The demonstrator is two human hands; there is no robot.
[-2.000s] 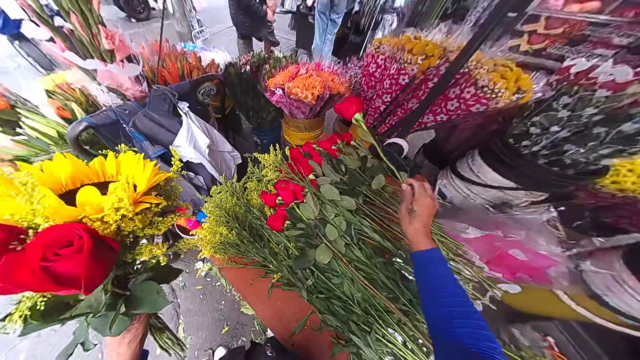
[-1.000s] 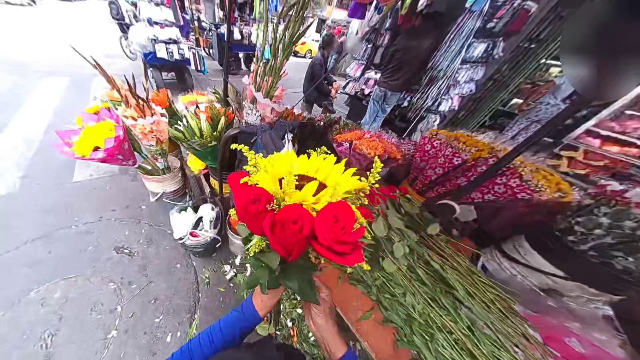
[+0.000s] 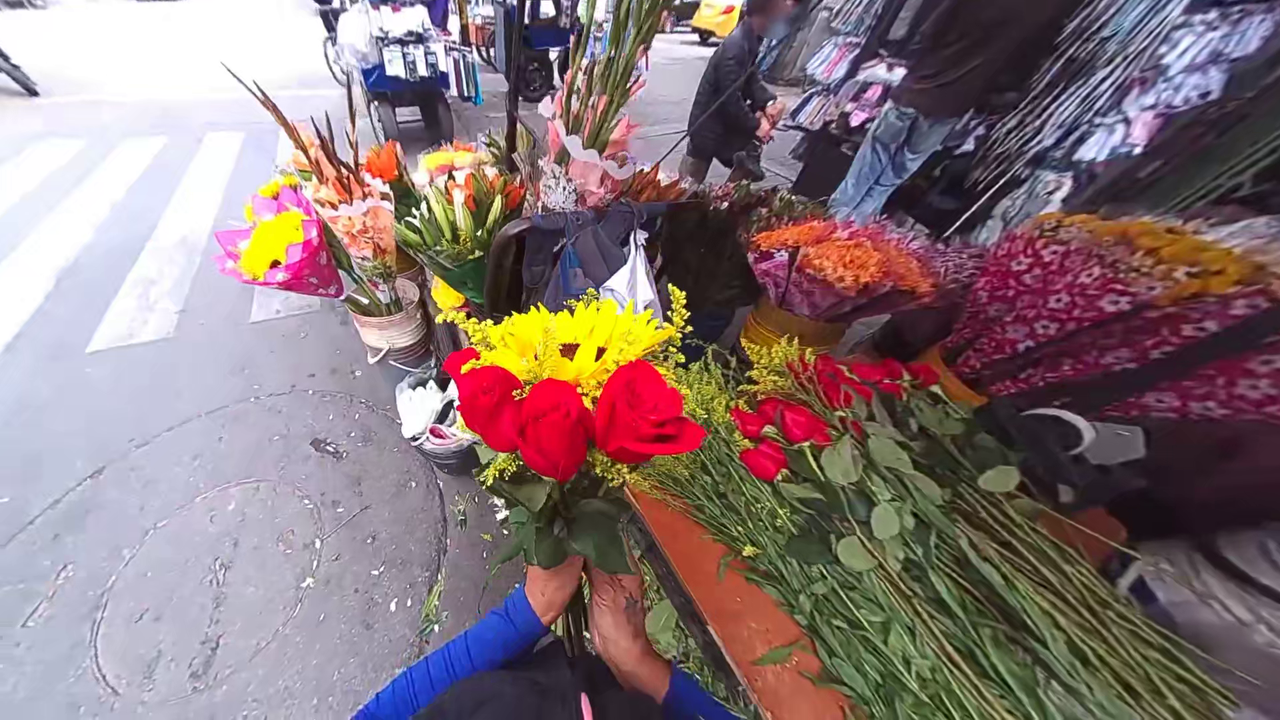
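Observation:
A bouquet of red roses, a yellow sunflower and fine yellow filler flowers stands upright at the middle of the head view. Below its leaves, my left hand and my right hand are close together around the green stems. The fingers are partly hidden by the leaves and by the hands themselves. On the right, more red roses lie on a thick pile of long green stems, apart from my hands.
A brown board edge runs beside the pile. Behind are orange flowers, patterned wrapped bunches, a dark bag and a flower bucket. A small bucket stands left of the bouquet. People are farther back.
My right hand has left the rose stems on the pile and joined my left hand at the bouquet. The bouquet has moved from the left to in front of me. The view has turned left.

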